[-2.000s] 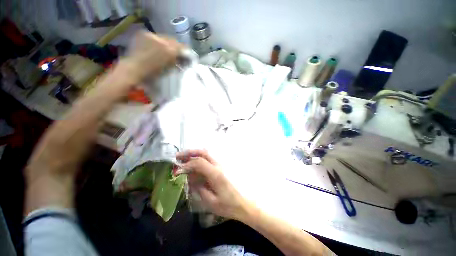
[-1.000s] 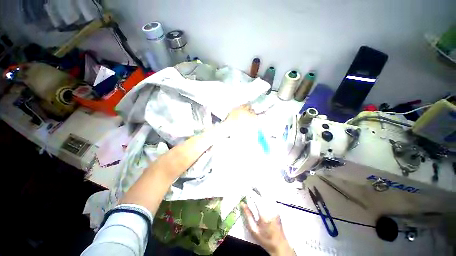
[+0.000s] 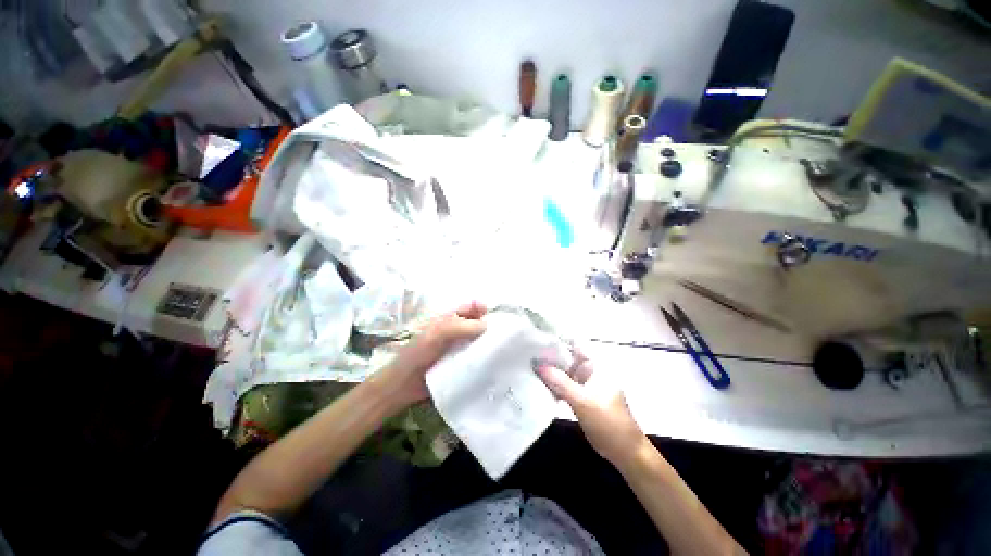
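My left hand (image 3: 449,332) grips the upper left edge of a pale cloth piece (image 3: 494,396), held at the table's front edge with a corner hanging down. My right hand (image 3: 573,382) grips the same piece at its right side, thumb on top. The large pale fabric (image 3: 364,201) lies crumpled behind and to the left. Green floral fabric (image 3: 315,411) hangs below it at the front edge. The sewing machine (image 3: 750,217) stands at the right, its needle area (image 3: 617,278) beyond my right hand. Glare washes out the table's middle.
Blue-handled snips (image 3: 698,348) and a thin metal tool (image 3: 739,305) lie by the machine. A turquoise piece (image 3: 559,224) lies left of the needle. Thread cones (image 3: 603,111), a phone (image 3: 745,65) and bottles (image 3: 305,65) stand behind. An orange tray (image 3: 217,213) is at the left.
My left hand has drawn back from the far fabric to the front edge. My right hand has risen, and both now hold the pale piece up. The view has shifted.
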